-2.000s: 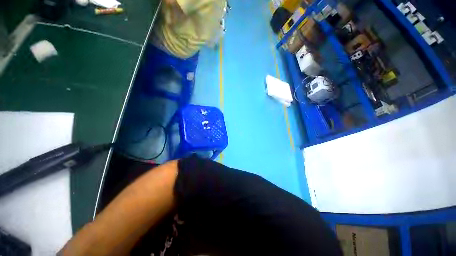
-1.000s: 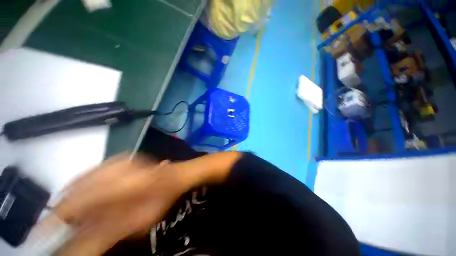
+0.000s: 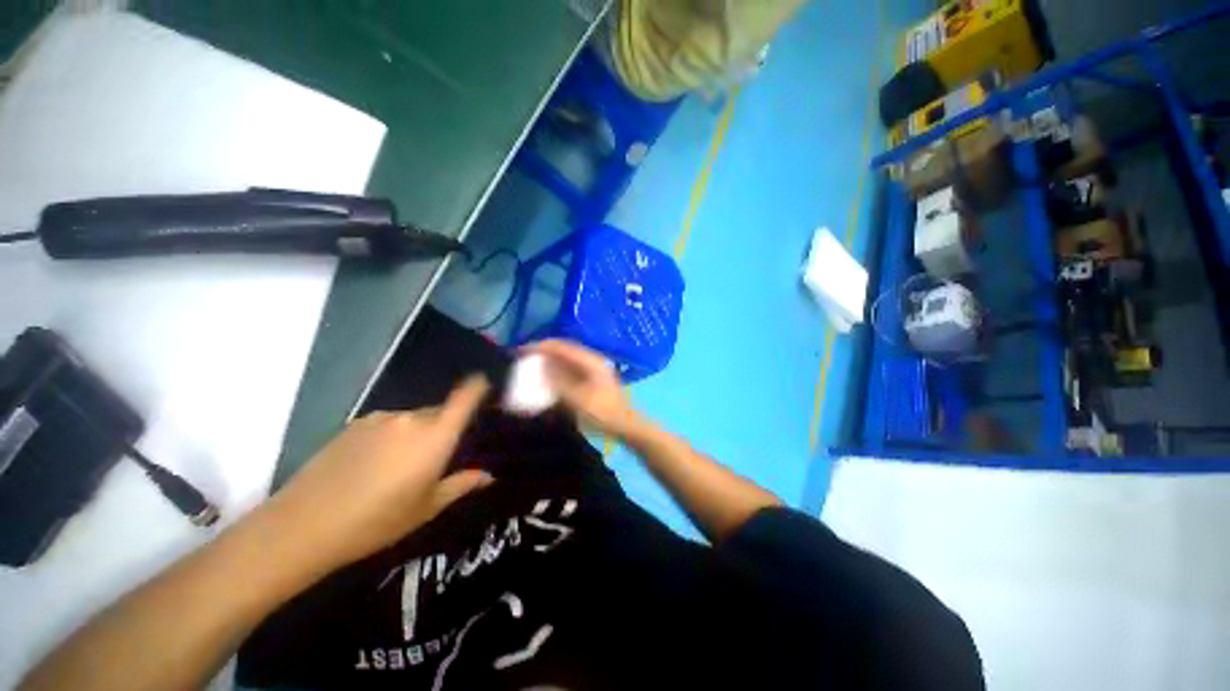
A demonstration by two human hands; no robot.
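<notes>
My right hand (image 3: 583,385) is over my lap, its fingers closed around a small white, blurred thing (image 3: 530,385). What the white thing is cannot be told. My left hand (image 3: 405,466) is just left of it, thumb and forefinger apart, with nothing visible in it. A black electric screwdriver (image 3: 223,226) lies on the white work sheet (image 3: 189,317), its cord end towards the bench edge. A black electronic unit (image 3: 54,439) lies on the sheet at the left, its short cable and plug (image 3: 182,493) pointing right. Neither hand touches them.
The green bench (image 3: 465,88) ends at a pale edge beside my lap. A blue stool (image 3: 623,300) stands on the blue floor. A person in yellow (image 3: 688,41) is at the top. Blue shelving (image 3: 1039,257) holds boxes at the right. A white panel (image 3: 1039,567) is below it.
My right hand has moved off from near the sheet to above my lap and now holds the white thing. My left hand has come clearly into view. The view has shifted, showing more of the unit.
</notes>
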